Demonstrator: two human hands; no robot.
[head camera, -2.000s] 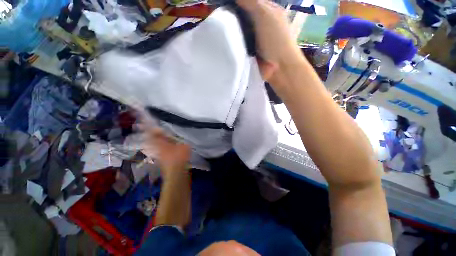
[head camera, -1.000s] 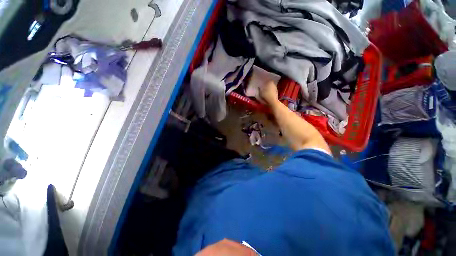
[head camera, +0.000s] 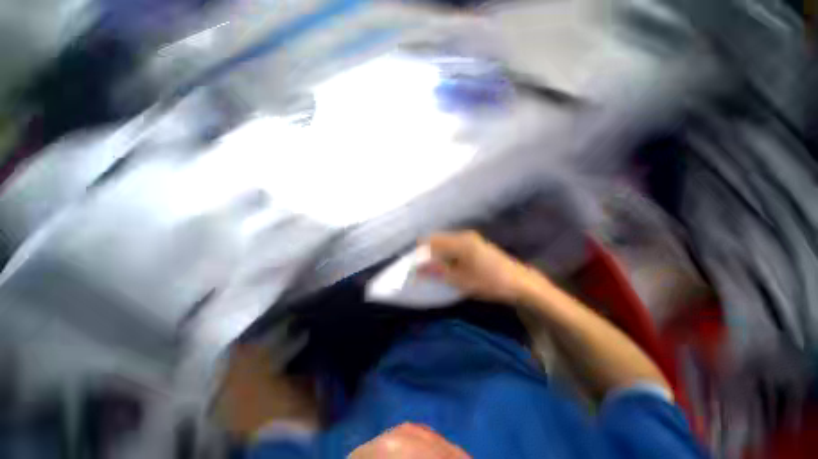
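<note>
The view is heavily blurred. My right hand (head camera: 471, 264) is in front of my body with its fingers closed on a small pale fabric piece (head camera: 404, 282), above the dark space by the table's front edge. My left hand (head camera: 260, 390) is low at the left, very blurred; its fingers cannot be made out. A large pale work piece (head camera: 211, 193) seems to lie on the left part of the table, but its outline is smeared.
The white table (head camera: 529, 152) crosses the upper middle, with a bright glare and a blurred purple patch of scraps (head camera: 471, 92). A red crate (head camera: 632, 300) stands at the right, with grey and black cloth (head camera: 749, 188) heaped beyond it.
The view has swung back left from the crate to the table. My right hand has left the crate with a pale piece. My left hand has come into view.
</note>
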